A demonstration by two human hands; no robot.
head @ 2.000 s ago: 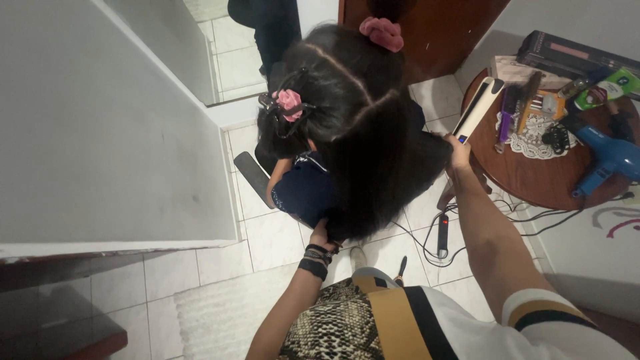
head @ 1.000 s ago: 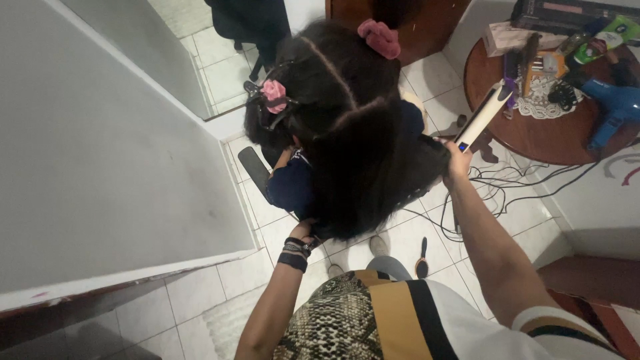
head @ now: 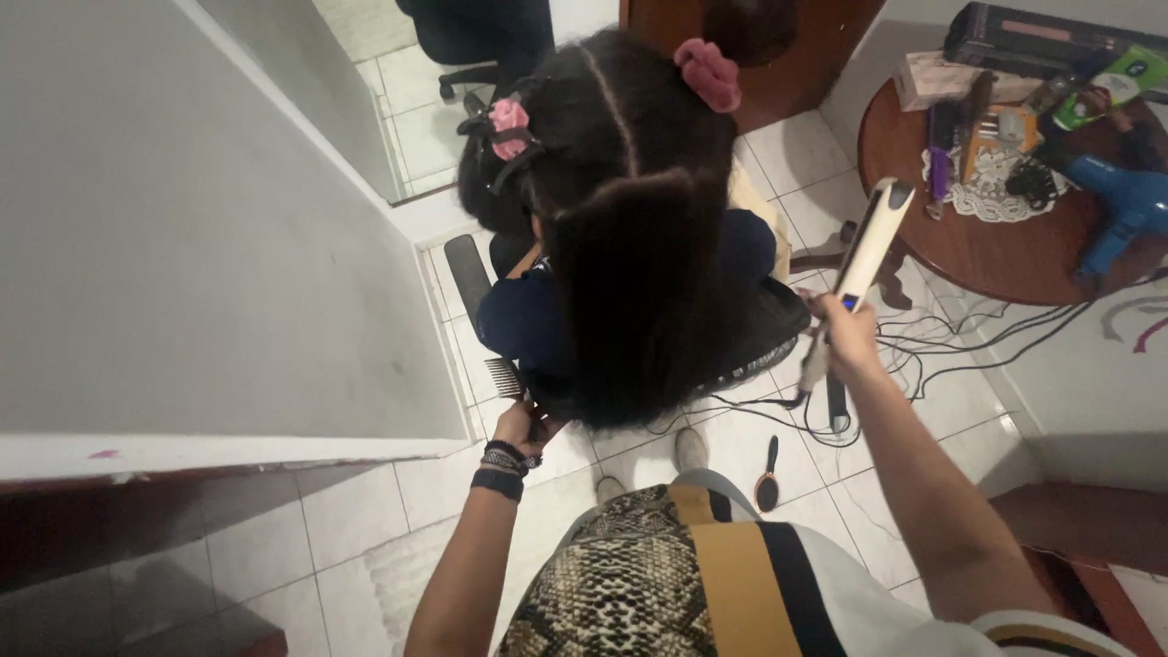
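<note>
A seated person with long dark hair [head: 639, 301] has their back to me, the hair parted into sections. A pink flower and dark clip [head: 509, 130] hold hair at the left; a pink scrunchie [head: 709, 75] sits at the upper right. My right hand [head: 847, 336] grips a cream hair straightener [head: 871, 239], held upright beside the person's right shoulder, apart from the hair. My left hand [head: 525, 427], with bands on the wrist, holds a dark comb [head: 505, 378], teeth showing, near the lower left hair ends. Part of its fingers is hidden.
A round wooden table [head: 976, 260] at the right bears a blue hair dryer [head: 1127, 205], brushes, a green pack and a long box. Black cords [head: 949, 342] trail over the tiled floor near a round hairbrush [head: 768, 484]. A grey wall stands left, beside a mirror [head: 356, 100].
The comb now shows in my left hand, which sits farther from the hair ends. My right hand has drawn the straightener clear of the hair's right side. The view has shifted closer.
</note>
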